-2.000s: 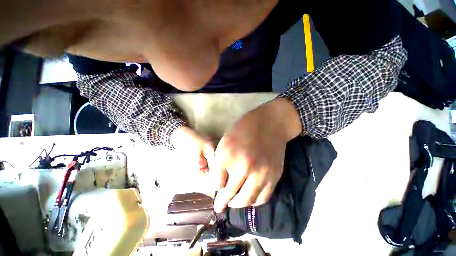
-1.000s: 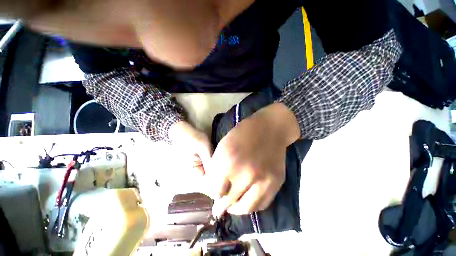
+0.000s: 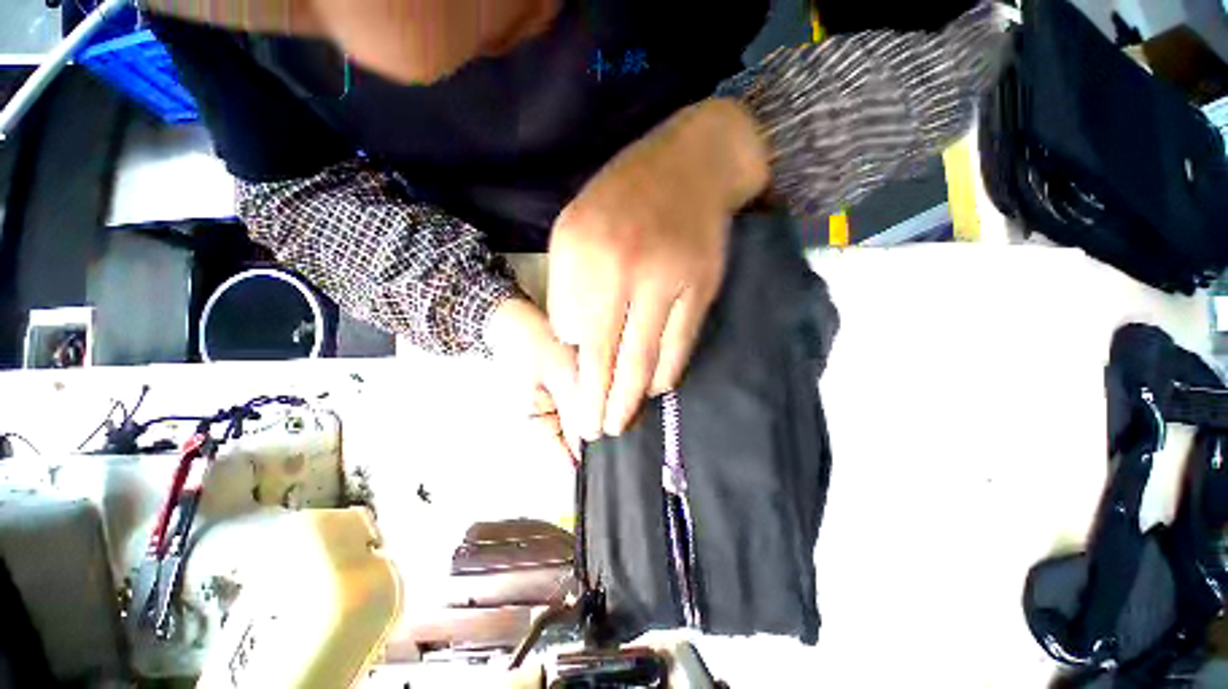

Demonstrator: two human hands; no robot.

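A black bag piece [image 3: 754, 404] lies along the right side of the needle area. A pale zip line [image 3: 675, 464] runs down it, and its lower end is at the presser foot [image 3: 593, 612]. My left hand [image 3: 640, 269] lies over its upper part, fingers down, fingertips gripping near its left edge. My right hand [image 3: 546, 377] is beside it on the picture's left, fingers curled, its fingertips meeting the same edge. Glare washes out part of this hand. The needle point itself cannot be made out.
The cream machine head [image 3: 303, 606] is at lower left, with red-and-dark handled tools [image 3: 173, 518] beside it. Brownish bed plates [image 3: 505, 565] lie left of the needle. Stacked black panels [image 3: 1118, 148] are at upper right, and curved black pieces [image 3: 1131, 525] at far right.
Both hands have moved up the picture, away from the presser foot, my left hand farther. The black piece now lies flatter and longer, with more of its zip showing.
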